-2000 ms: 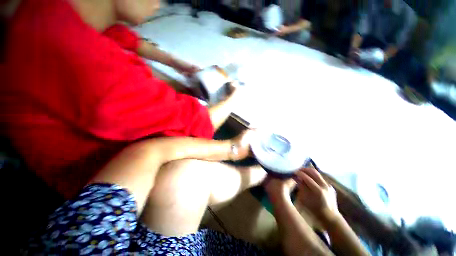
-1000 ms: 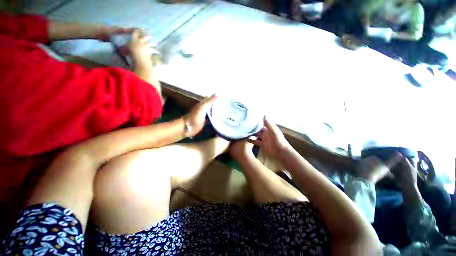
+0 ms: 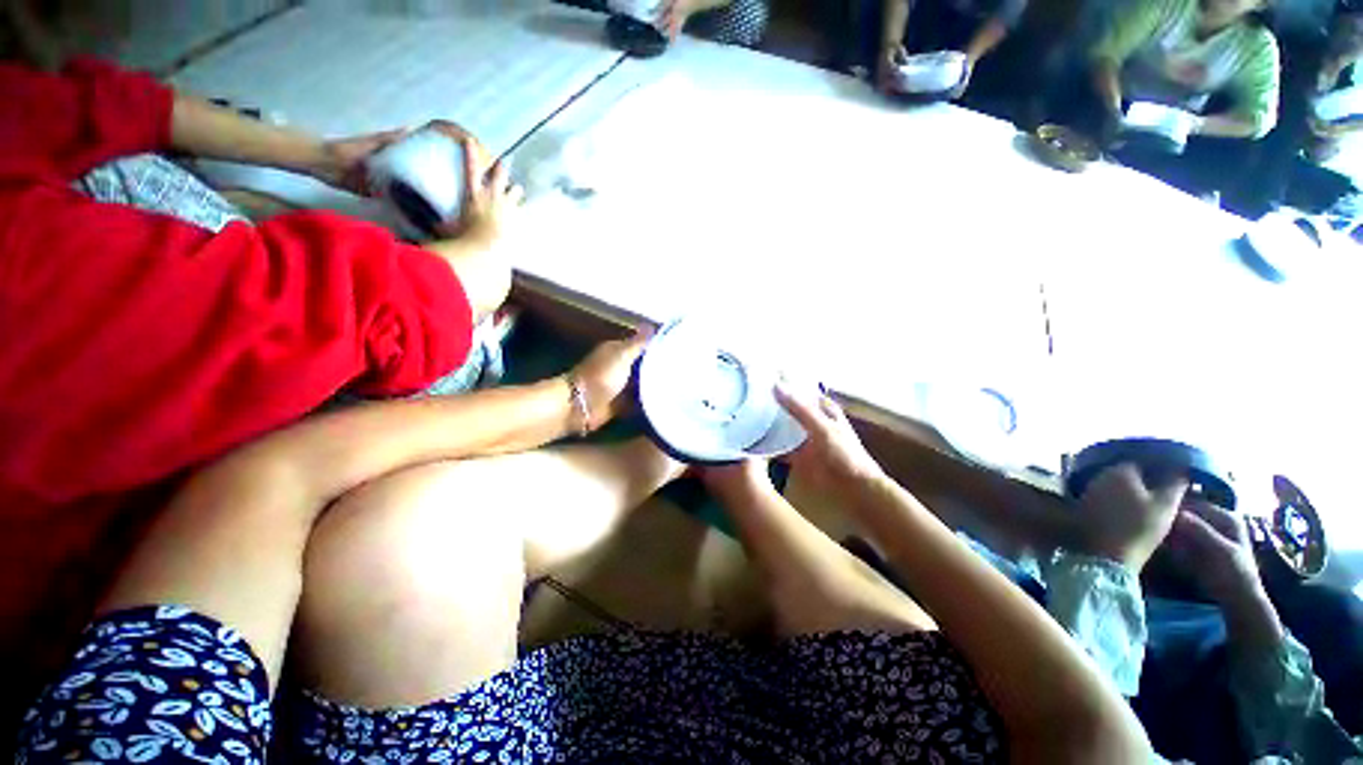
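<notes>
A round white bowl (image 3: 703, 396) is held tilted above my lap, at the table's near edge. Its white face with a ring and small marks in the centre points toward me, and a dark rim shows along its lower left. My left hand (image 3: 610, 381) grips its left edge; a thin bracelet is on the wrist. My right hand (image 3: 822, 434) has its fingers on the bowl's right edge. The underside of the bowl is hidden.
The white table (image 3: 837, 224) stretches ahead. A faint translucent disc (image 3: 979, 416) lies near its edge. A person in a red sleeve (image 3: 299, 314) works at left. At right, another person's hands hold a dark round piece (image 3: 1151, 460). A yellow-gold disc (image 3: 1064, 145) lies across the table.
The view has swung right and steadied since the oldest frame. The bowl has turned slightly in my hands. The neighbour's dark round piece at right now shows more clearly, raised in the hands.
</notes>
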